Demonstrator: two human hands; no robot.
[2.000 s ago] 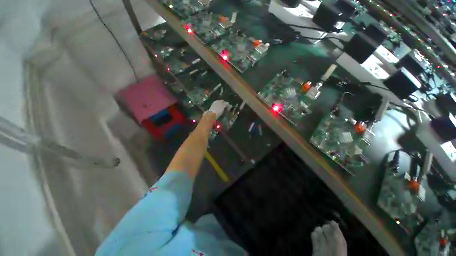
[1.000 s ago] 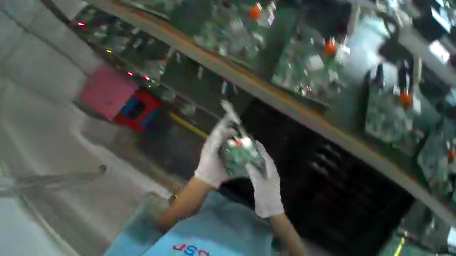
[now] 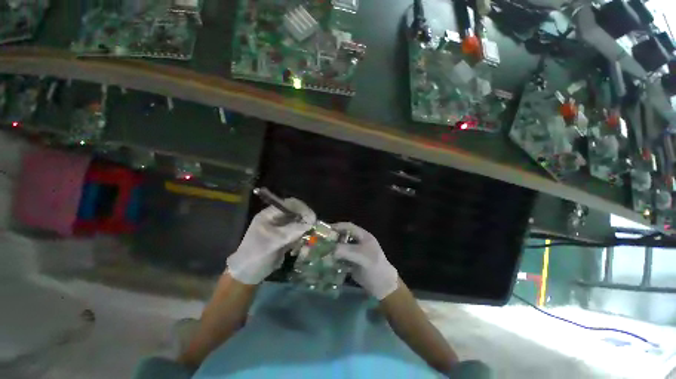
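Observation:
A green circuit board [image 3: 320,270] is held between my hands in front of my body, with a small orange part and a silver part at its far edge. My left hand [image 3: 263,240], in a white glove, grips a slim dark stick with a pale tip [image 3: 274,200] that meets the board's far left edge. My right hand [image 3: 365,259], also gloved in white, holds the board's right side. The wide black tray [image 3: 459,237] lies just beyond my hands, below the shelf edge. A few short pale edges show in its upper middle part.
The upper shelf's pale front edge [image 3: 363,133] crosses above the tray. Green boards [image 3: 452,85] with lit indicators lie on that shelf. Black adapters [image 3: 619,18] stand at the upper right. A lower shelf with boards and a pink-red bin [image 3: 48,189] are at left. A blue cable [image 3: 585,326] lies at lower right.
The view has turned right, so the bin now shows farther left. Two seconds ago my left hand reached to the lower shelf; now both hands are together on the board, nearer the tray's middle.

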